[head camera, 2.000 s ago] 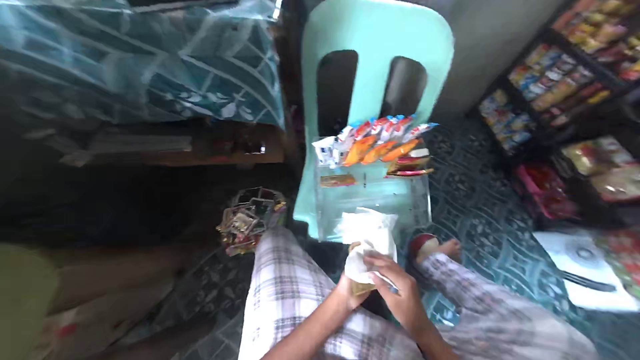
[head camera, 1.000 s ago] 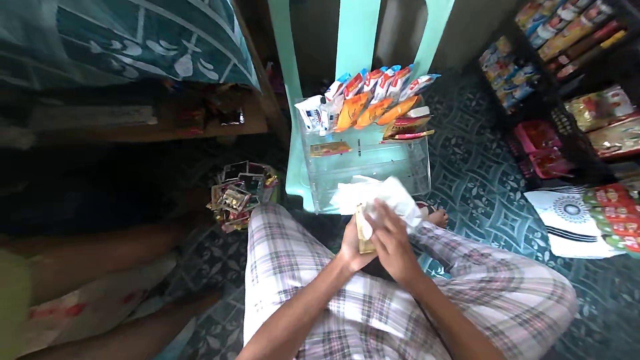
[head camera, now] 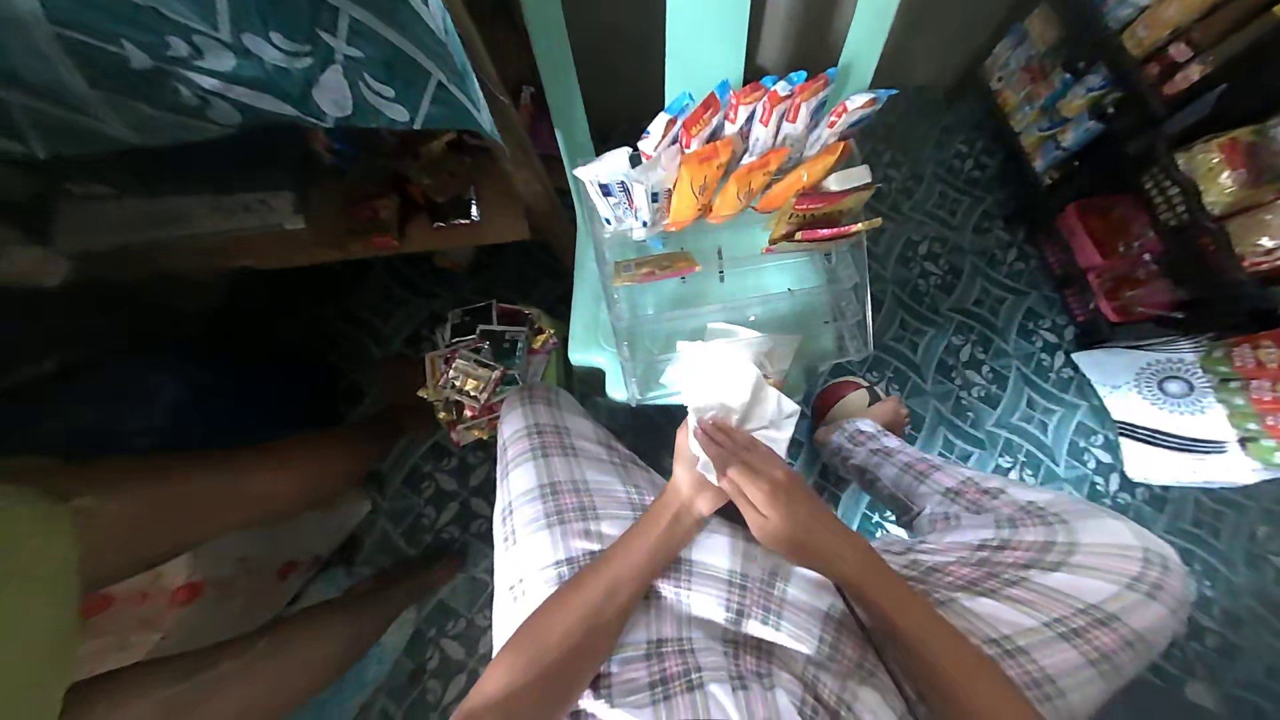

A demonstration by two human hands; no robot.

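Note:
My right hand (head camera: 755,480) presses a crumpled white cloth or tissue (head camera: 740,400) over something held in my left hand (head camera: 697,470); the cloth hides most of it. Beyond the hands, a clear plastic tray (head camera: 740,300) rests on the seat of a mint-green plastic chair (head camera: 590,340). Upright along its back stand several red, white and blue packets (head camera: 765,115), with orange packets (head camera: 745,183) in front and white packets (head camera: 615,190) at the left. One small flat packet (head camera: 655,268) lies alone in the tray. Brown-gold packets (head camera: 820,215) lean at its right.
A basket of small sachets (head camera: 480,375) stands on the patterned floor left of my knee. Another person's arm (head camera: 230,500) and leg show at the left, below a wooden shelf (head camera: 400,240). At the right are dark crates (head camera: 1150,210) of packaged goods and a white printed cloth (head camera: 1150,410).
The yellowish item seen in my left hand one second ago is now covered by the white cloth. The view has moved closer over the tray.

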